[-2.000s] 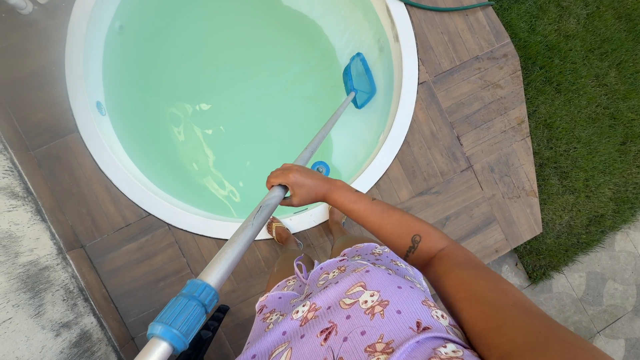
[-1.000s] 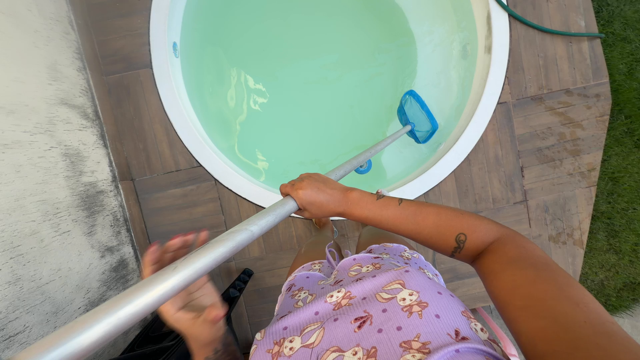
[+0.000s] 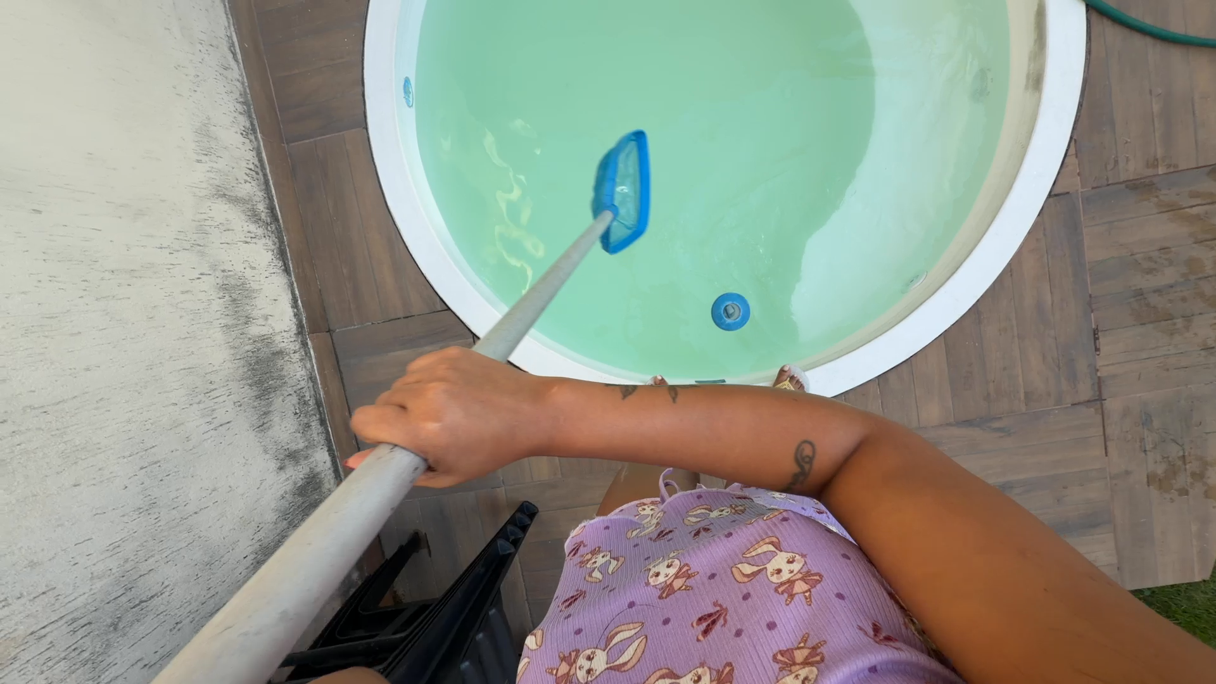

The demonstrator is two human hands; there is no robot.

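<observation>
My right hand (image 3: 456, 413) is closed around the grey metal pole (image 3: 313, 541) of a pool skimmer, with the forearm crossing from the right. At the pole's far end, the blue skimmer net (image 3: 627, 195) is over the greenish water of the round pool (image 3: 1031, 180), left of its middle. Whether the net touches the water cannot be told. My left hand is out of view; only a sliver of skin shows at the bottom edge. A round blue fitting (image 3: 731, 312) lies in the pool near the closest rim.
Wood-look tiles (image 3: 1016, 456) surround the pool. A stained pale wall (image 3: 142, 285) runs along the left. Black plastic chairs (image 3: 456, 598) stand at the lower left, close to the pole. A green hose (image 3: 1154, 28) lies at the upper right, and grass (image 3: 1183, 603) shows at the lower right.
The net has moved left across the pool, away from the right-hand wall. My left hand, open beside the pole one second ago, has left the view.
</observation>
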